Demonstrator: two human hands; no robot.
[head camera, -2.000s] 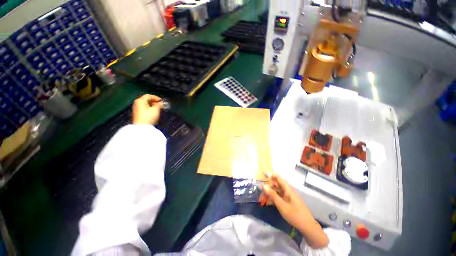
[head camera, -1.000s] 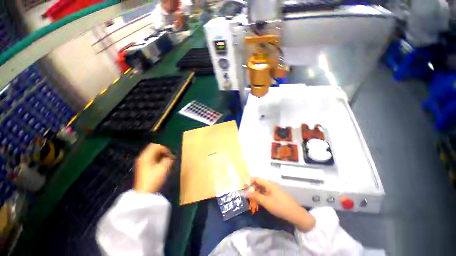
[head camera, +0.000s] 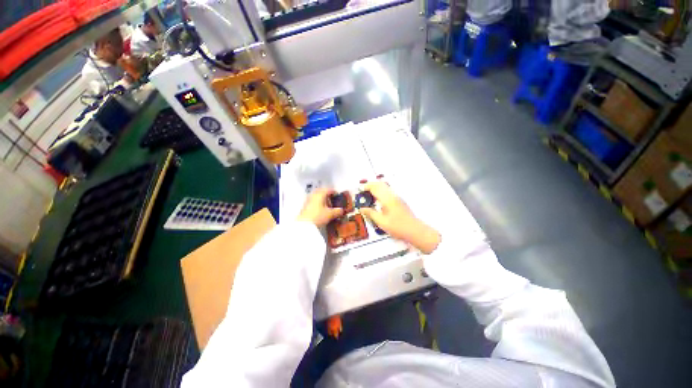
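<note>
My left hand (head camera: 320, 208) is over the machine bed, with its fingertips around a small black part (head camera: 338, 201) at a red-brown nest. Whether that part is lifted or seated cannot be told. My right hand (head camera: 391, 214) is just right of it and holds a round black housing (head camera: 365, 199) with a pale centre between thumb and fingers. A red-brown fixture nest (head camera: 348, 230) shows in front of my hands. My right hand hides most of the nests on the right and the white disc.
The gold-orange dispensing head (head camera: 265, 125) hangs behind my hands, beside the white controller (head camera: 203, 114). The tan pad (head camera: 220, 265), dotted sheet (head camera: 203, 214) and black blister tray (head camera: 102, 227) lie left. Machine buttons (head camera: 407, 277) are at the front edge. People sit far off.
The view has turned right. Both hands have moved from beside and over the pad onto the machine bed, close together at the nests. The round black housing now shows in my right hand.
</note>
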